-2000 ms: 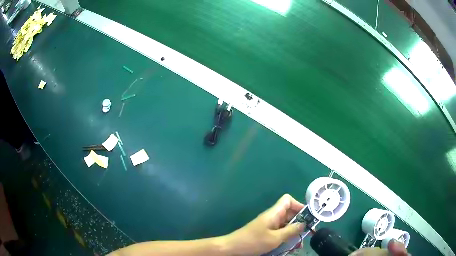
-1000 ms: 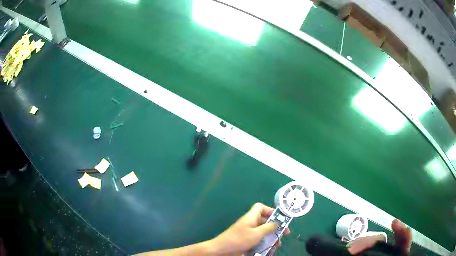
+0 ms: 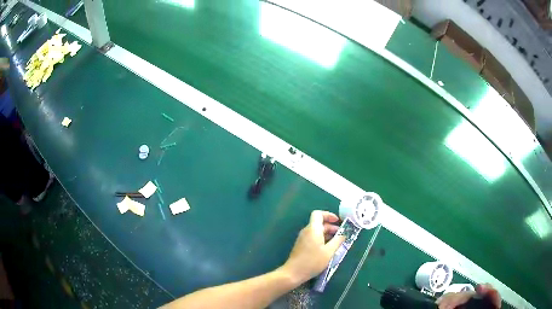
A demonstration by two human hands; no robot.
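My left hand [image 3: 312, 248] holds a half-assembled white handheld fan [image 3: 361, 210] by its open handle, near the round slotted head. The head points up toward the pale rail and the inner parts show in the handle. My right hand [image 3: 469, 299], cut off by the bottom edge, is around a black electric screwdriver [image 3: 404, 298]. Its thin bit points left, apart from the fan. Another white fan unit [image 3: 434, 276] lies just above my right hand. A further white unit is partly hidden beside it.
A black coiled cable [image 3: 262, 178] lies mid-table. Cream squares [image 3: 180, 206], dark thin rods and green strips lie to the left, a yellow heap [image 3: 50, 60] at far left. The pale rail [image 3: 242, 133] borders the green belt [image 3: 290, 84]. Small screws [image 3: 299, 298] lie near the bottom edge.
The screwdriver has moved off the fan in my left hand. That fan has moved up and left in the picture, closer to the rail. The view has shifted too.
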